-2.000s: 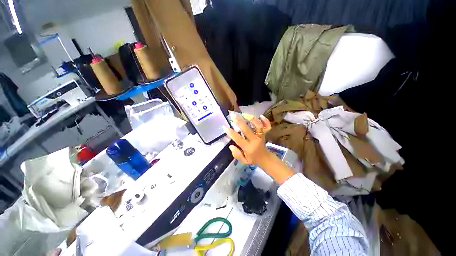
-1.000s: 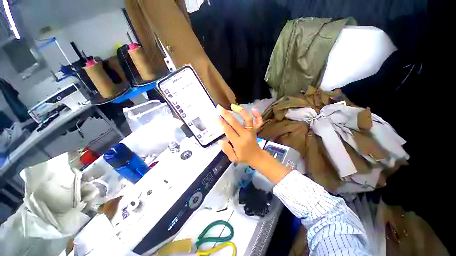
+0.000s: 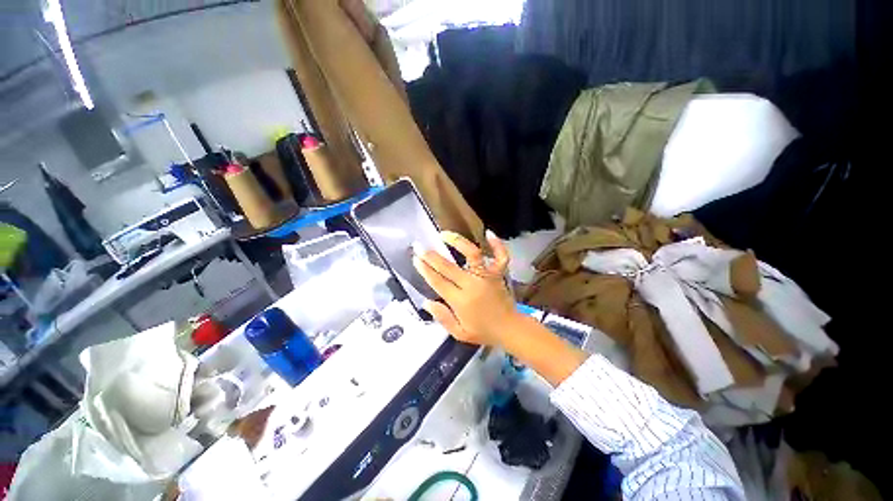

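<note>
A smartphone point(image 3: 394, 235) with a grey, partly dark screen leans upright on top of the white sewing machine head point(image 3: 338, 406). My right hand point(image 3: 472, 294), in a striped sleeve, is over the phone's lower right part. Its index finger reaches onto the screen and the other fingers are spread and slightly bent. It holds nothing. My left hand is not in view. The machine's dark panel with a round dial point(image 3: 405, 422) faces the lower right.
A blue bottle point(image 3: 282, 346) and crumpled off-white cloth point(image 3: 137, 391) lie behind the machine. Thread cones point(image 3: 257, 196) stand further back. A tied tan and whitish bundle point(image 3: 685, 303) and olive-green cloth point(image 3: 612, 147) are at right. A green scissor handle point(image 3: 446, 479) shows at the bottom edge.
The phone screen has changed from a lit white page to a darker grey one. My right index finger has moved onto the screen. The view has shifted, so everything sits lower and further right.
</note>
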